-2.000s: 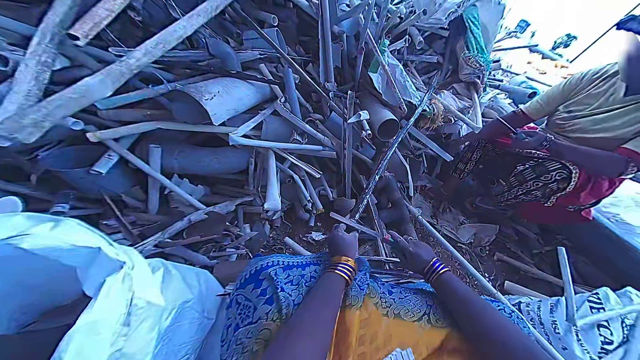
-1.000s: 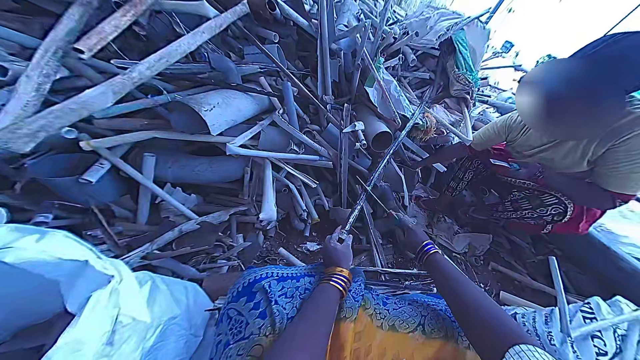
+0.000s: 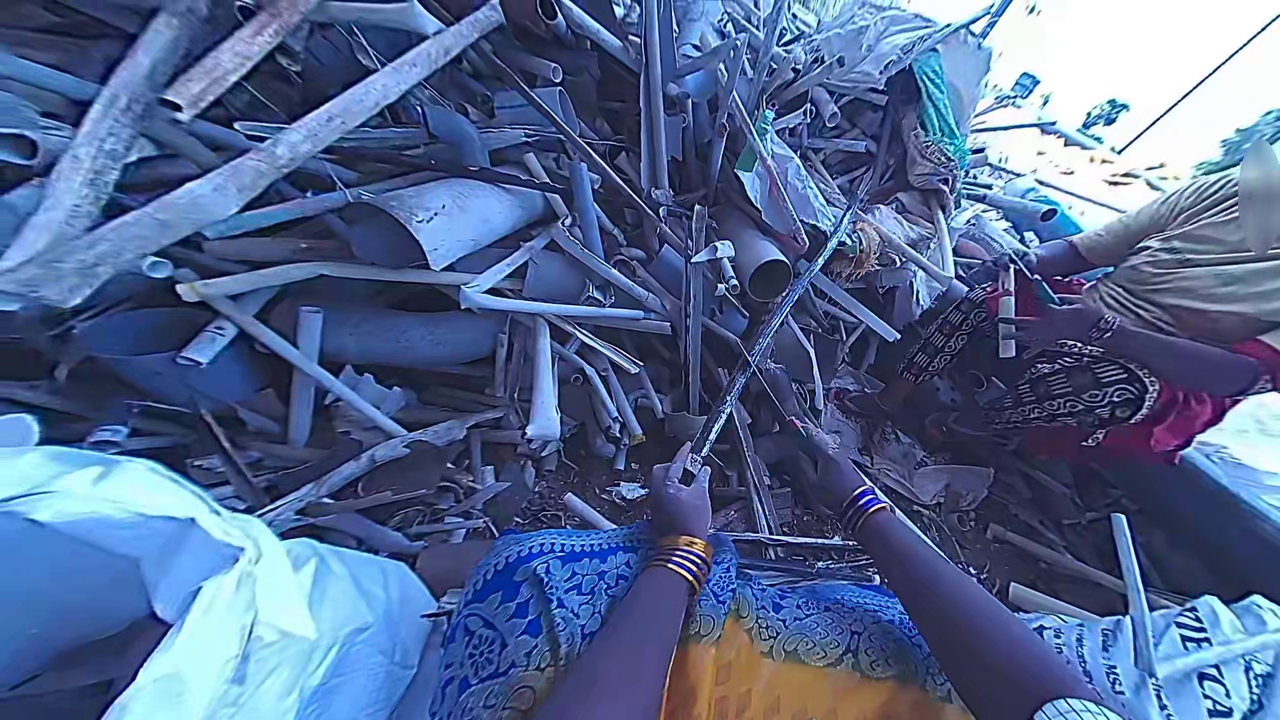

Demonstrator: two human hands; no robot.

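My left hand point(image 3: 682, 500), with gold and dark bangles at the wrist, grips the near end of a long, narrow, mottled dark strip point(image 3: 765, 335). The strip slants up and away to the right over the scrap heap. Right of the strip's near end is my right hand point(image 3: 828, 472), palm down with fingers bent. A thin line and a small red spot show by its fingertips, but what it holds is unclear. Between the hands, split lengths of pipe point(image 3: 752, 470) lie on the ground. A patterned blue and orange cloth point(image 3: 560, 610) covers my lap.
Plastic pipe scrap point(image 3: 430, 215) is heaped ahead, with long pipes point(image 3: 270, 160) crossing at left. White sacking point(image 3: 300, 620) bulges at lower left; a printed sack point(image 3: 1180, 650) lies lower right. At right, a seated person point(image 3: 1180, 280) holds a short pale pipe piece point(image 3: 1006, 310).
Two seconds ago my left hand was at a short flat piece lying crosswise; now it grips the long strip's end. The other person's head has moved mostly out of view.
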